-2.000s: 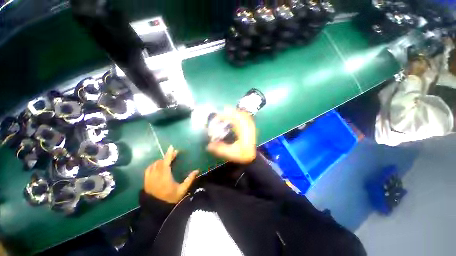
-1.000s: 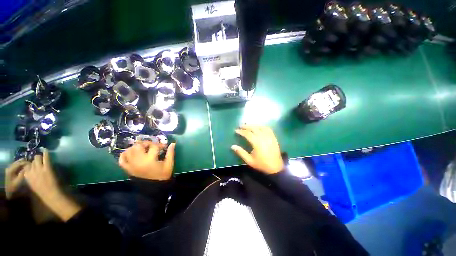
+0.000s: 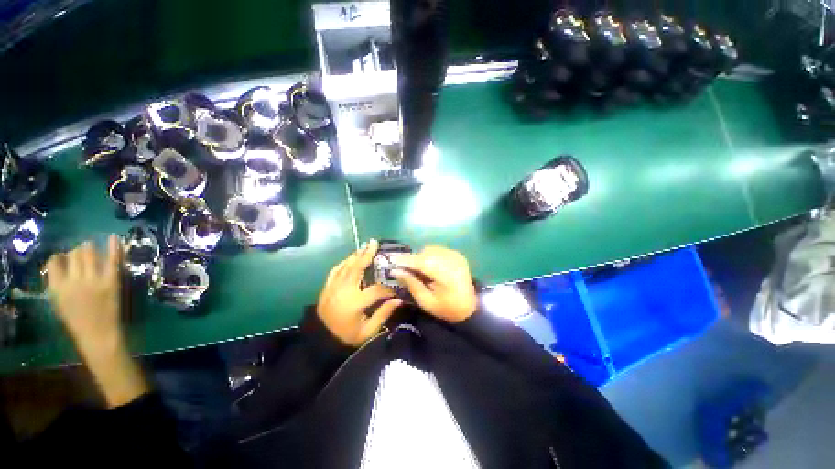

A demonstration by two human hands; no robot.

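Note:
A round unit (image 3: 392,263), black with a silver top, is held between my two hands near the bench's front edge. My left hand (image 3: 351,295) grips its left side. My right hand (image 3: 441,284) has its thumb and fingers on the unit's right side and top. The fingers hide part of the unit. The black power screwdriver (image 3: 420,82) hangs upright beside the white compartment box (image 3: 368,114). A single set-aside unit (image 3: 551,188) with a bright top lies on the bench to the right of the box.
A cluster of waiting units (image 3: 220,135) stands at left on the green bench (image 3: 641,174). Dark stacked units (image 3: 632,69) stand at back right. Another person's hand (image 3: 90,298) is at far left. A blue bin (image 3: 652,316) and a small blue crate (image 3: 732,417) are below the edge.
Two seconds ago my right hand held a unit; one second ago it was empty and my left was at the cluster. Now both hands are together on a unit at centre. The view shifted too.

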